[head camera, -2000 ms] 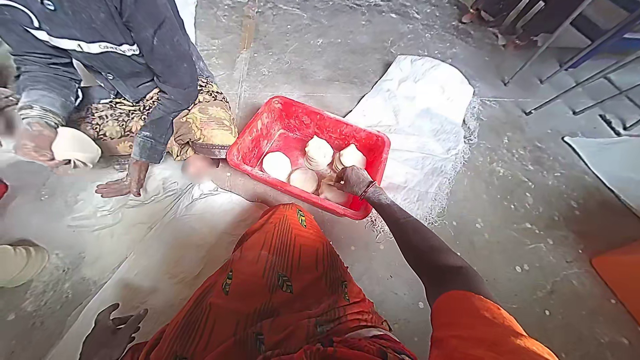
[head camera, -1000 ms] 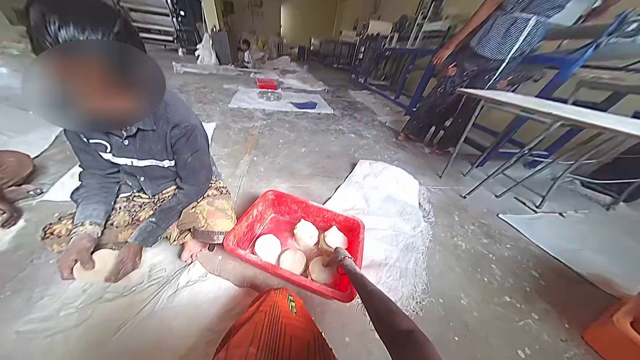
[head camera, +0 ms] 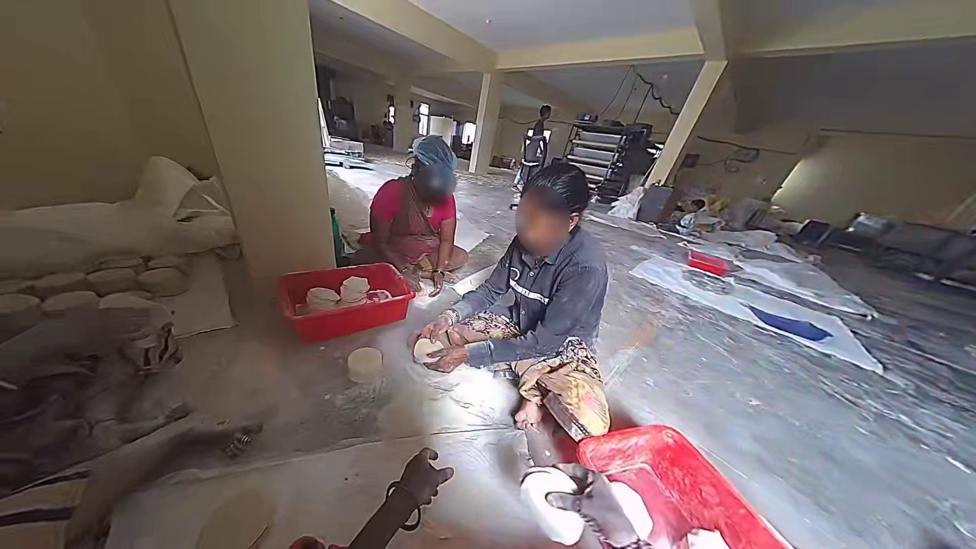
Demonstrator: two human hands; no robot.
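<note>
At the near left edge of the red plastic tub [head camera: 709, 473], my right hand [head camera: 591, 496] grips a white round lump, apparently dough [head camera: 547, 515]; motion blur softens it. More pale lumps [head camera: 705, 539] show in that tub. My left hand [head camera: 425, 474], a bangle on its wrist, hangs over the pale sheet [head camera: 320, 496], empty with loosely bent fingers. Across from me a seated co-worker [head camera: 553, 297] in a dark jacket holds a round pale lump [head camera: 428, 350] in both hands. A short cylindrical lump [head camera: 365, 365] stands on the floor to the left of those hands.
A second red tub [head camera: 347, 316] with pale lumps stands before another seated person [head camera: 419, 221], beside a pillar [head camera: 259, 137]. Rows of pale lumps [head camera: 114, 282] lie at the left. Another person's arm [head camera: 175, 450] reaches in from the lower left. A small red tub [head camera: 707, 263] sits farther back.
The view has swung up and left. My right hand, earlier among the lumps inside the red tub, is now at its edge with a lump in its grip.
</note>
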